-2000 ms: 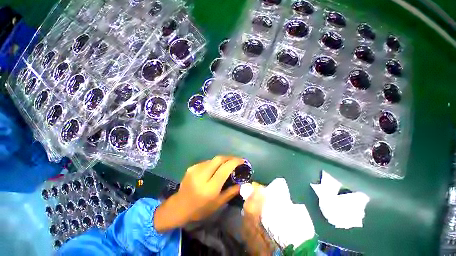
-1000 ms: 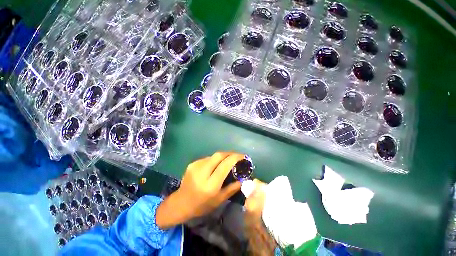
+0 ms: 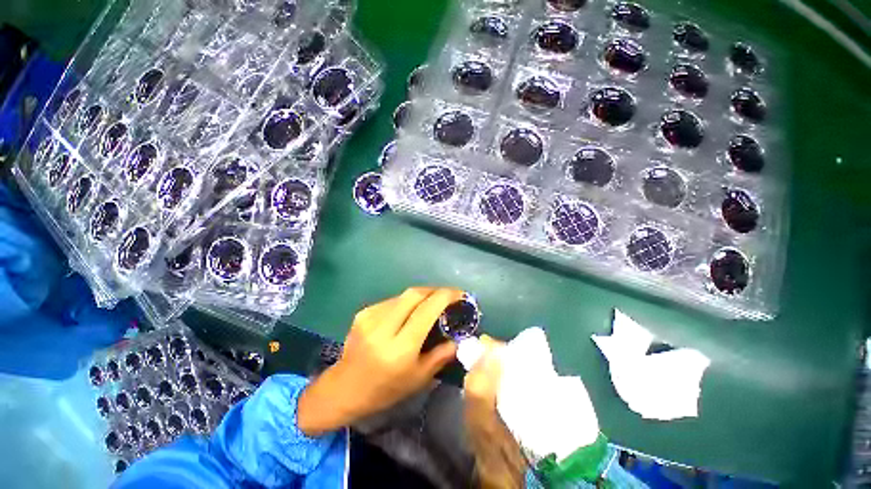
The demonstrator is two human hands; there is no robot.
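Note:
My left hand [image 3: 387, 351] holds a dark glossy round lens [image 3: 459, 317] with a bright silvery rim in its fingertips, above the bench's near edge. My right hand [image 3: 485, 382] is just below and right of the lens, partly hidden. It holds a white wiping cloth [image 3: 546, 401], and a small rounded white tip [image 3: 469, 352] at its fingertips lies at the lens's lower rim. Whether the tip touches the glass cannot be told. A squared clear blister tray [image 3: 611, 262] with rows of dark discs lies beyond; some nearest discs show a grid-like face.
Overlapping clear trays [image 3: 205, 224] of discs lie at left. Loose round parts [image 3: 370, 192] sit between them and the front tray. Another tray [image 3: 162, 392] lies lower left. A crumpled white wipe [image 3: 659, 374] lies right on the green bench [image 3: 783, 382]. Blue clothing shows at far left.
Both hands keep the same hold on the lens and cloth, with only slight shifts. The whole view shifts a little; the trays and loose wipe keep their places.

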